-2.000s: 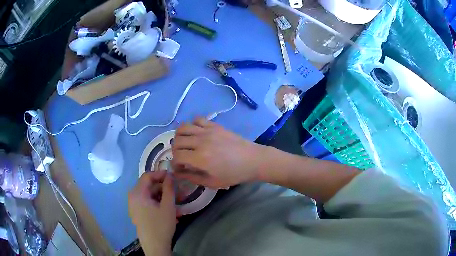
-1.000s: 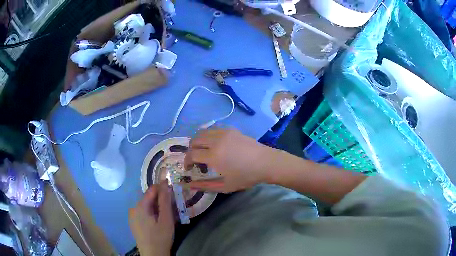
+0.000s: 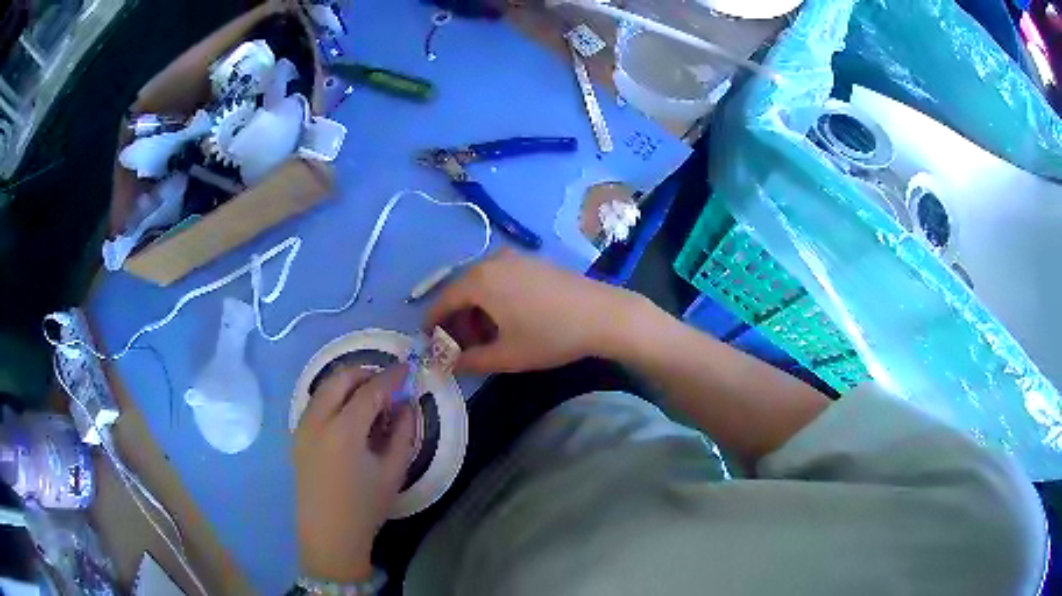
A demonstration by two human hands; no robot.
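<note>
The round white lamp housing (image 3: 455,426), with curved slots, lies at the front edge of the blue mat. My left hand (image 3: 353,448) is over its left side, fingers bent over the housing's middle; what they pinch is blurred. My right hand (image 3: 512,314) is at the housing's upper right edge. Its thumb and fingers pinch a small whitish part (image 3: 443,347). The thin white power lead (image 3: 375,250) loops over the mat, and its end lies beside my right hand.
Blue-handled cutters (image 3: 495,186), a green screwdriver (image 3: 390,80) and a white paddle-shaped cover (image 3: 227,390) lie on the mat. A cardboard parts box (image 3: 233,221) is at the upper left. A power strip (image 3: 87,378) is at left. A turquoise-lined green basket (image 3: 757,274) is at right.
My right hand has moved from over the housing to its upper right edge, holding a small part. The bright strip under my left hand is no longer visible there. The whole view has shifted.
</note>
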